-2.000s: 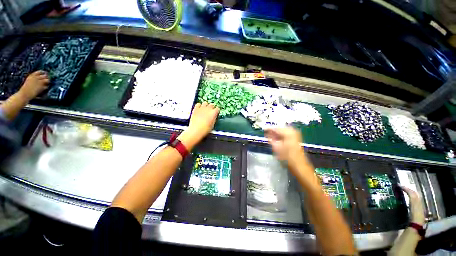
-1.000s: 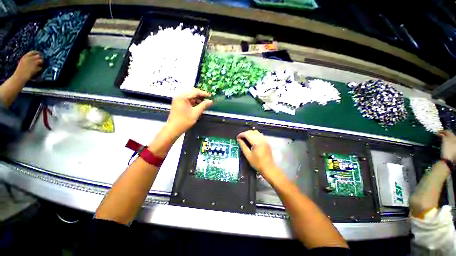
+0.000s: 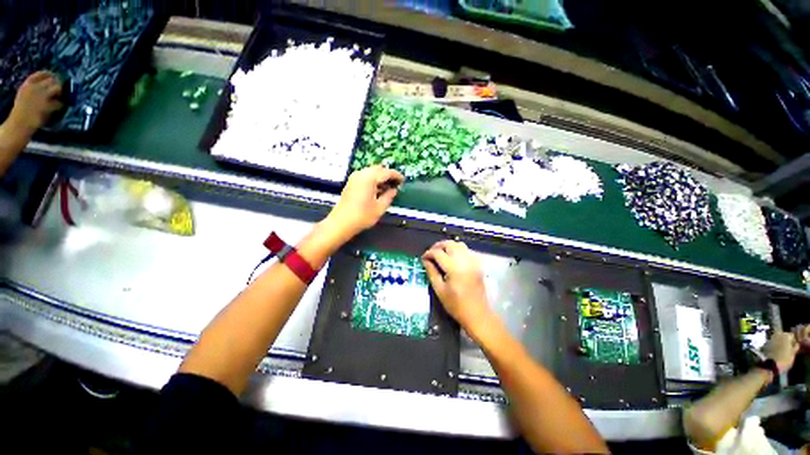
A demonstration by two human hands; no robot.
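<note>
A green circuit board [image 3: 391, 298] lies in a black carrier [image 3: 382, 363] in front of me. My left hand [image 3: 366, 197], with a red wrist strap [image 3: 297, 265], is at the near edge of the green components [image 3: 413, 138], fingertips together; I cannot tell whether it holds a part. My right hand [image 3: 453, 274] is over the right edge of the board, fingers bent together; anything between its fingertips is too small to see.
A black tray of white components [image 3: 289, 115] stands behind my left hand. White connectors [image 3: 524, 173] and a speckled heap [image 3: 666, 200] lie right. More boards [image 3: 608, 326] sit along the line. Other people's hands are at far left [image 3: 37, 98] and far right [image 3: 782, 348].
Over two seconds, my right hand came from the white pile to the board's right edge. My left hand moved off the green pile, then slightly right. The neighbouring carriers shifted.
</note>
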